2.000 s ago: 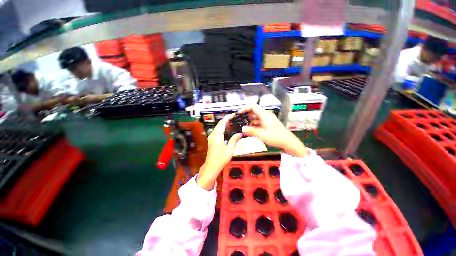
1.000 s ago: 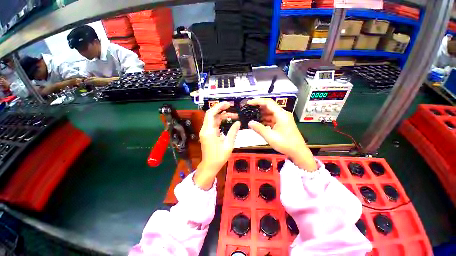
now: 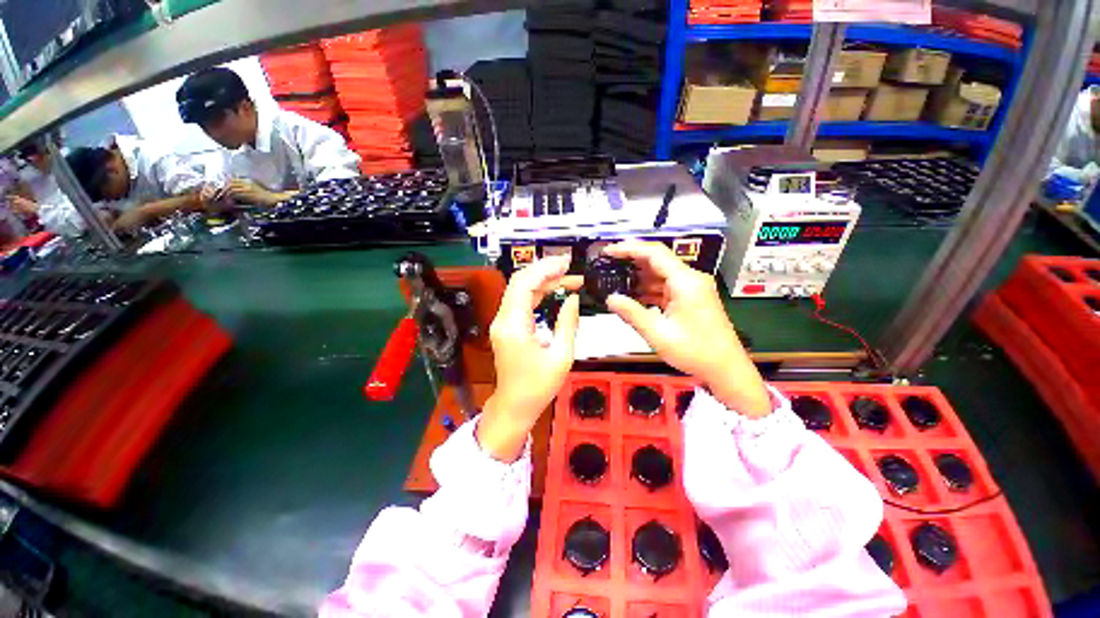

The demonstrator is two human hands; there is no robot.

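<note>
A small round black device (image 3: 612,278) is held up in front of the controller box. My right hand (image 3: 676,308) grips it between thumb and fingers. My left hand (image 3: 531,332) is just left of it, thumb and fingers apart around a small dark gap; whether its fingertips touch a part is not clear. Below my hands, a red-orange blister tray (image 3: 621,495) holds round black devices in its square pockets, partly hidden by my right sleeve. Left of my left hand, a toggle clamp press (image 3: 434,320) with a red handle (image 3: 391,360) stands on an orange-brown base (image 3: 483,290).
A controller box (image 3: 676,199) and a white power supply (image 3: 790,242) with a red lead stand behind. Red and black trays (image 3: 133,398) are stacked at left, red trays (image 3: 1062,314) at right. A metal post (image 3: 977,205) rises right. Other people sit beyond the bench.
The view has steadied and shifted slightly. The black device stays raised at my right fingertips, and my left hand has moved slightly away from it.
</note>
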